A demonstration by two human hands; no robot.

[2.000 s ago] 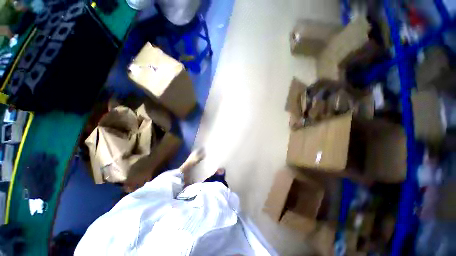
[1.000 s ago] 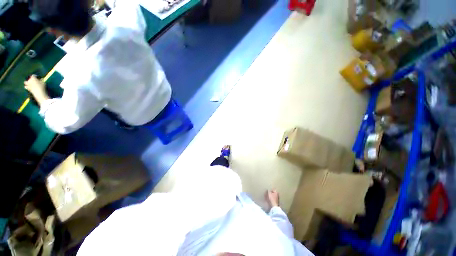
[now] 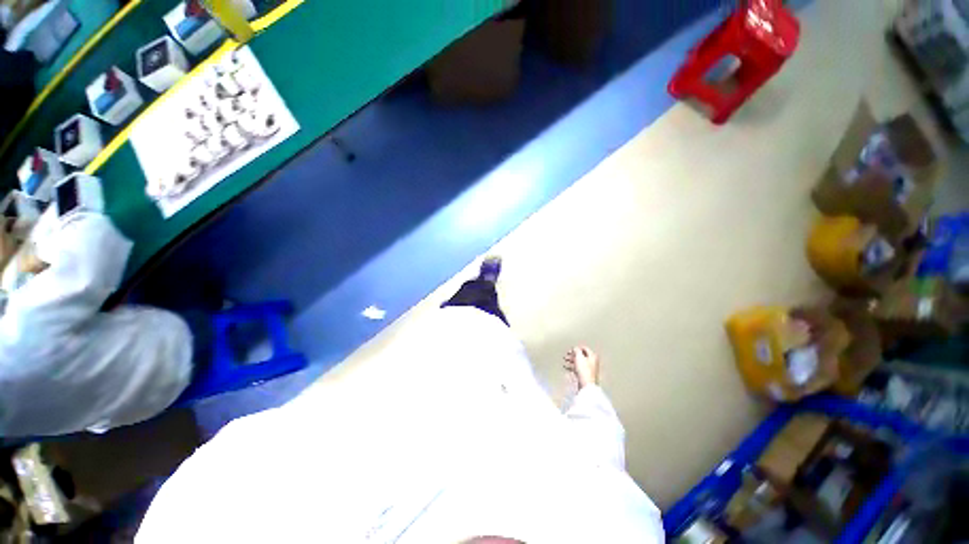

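My right hand (image 3: 582, 368) hangs beside my white sleeve, right of my body. It is small in the picture, with its fingers loosely bent and somewhat apart, and I see nothing in it. My left hand is not in view. My white garment (image 3: 425, 425) fills the bottom centre, and one dark-shod foot (image 3: 490, 270) shows on the floor ahead.
A white sheet (image 3: 170, 191) of small pale watches and a row of white boxes (image 3: 109, 96) lie on the green bench at upper left. A seated person's blue stool (image 3: 253, 342), a red stool (image 3: 723, 69), yellow parcels (image 3: 757, 345) and a blue rack (image 3: 733, 468) flank the floor.
The view has moved forward along the aisle. The seated person has shifted lower left, the red stool has come fully into view, and the large cartons at right have left view.
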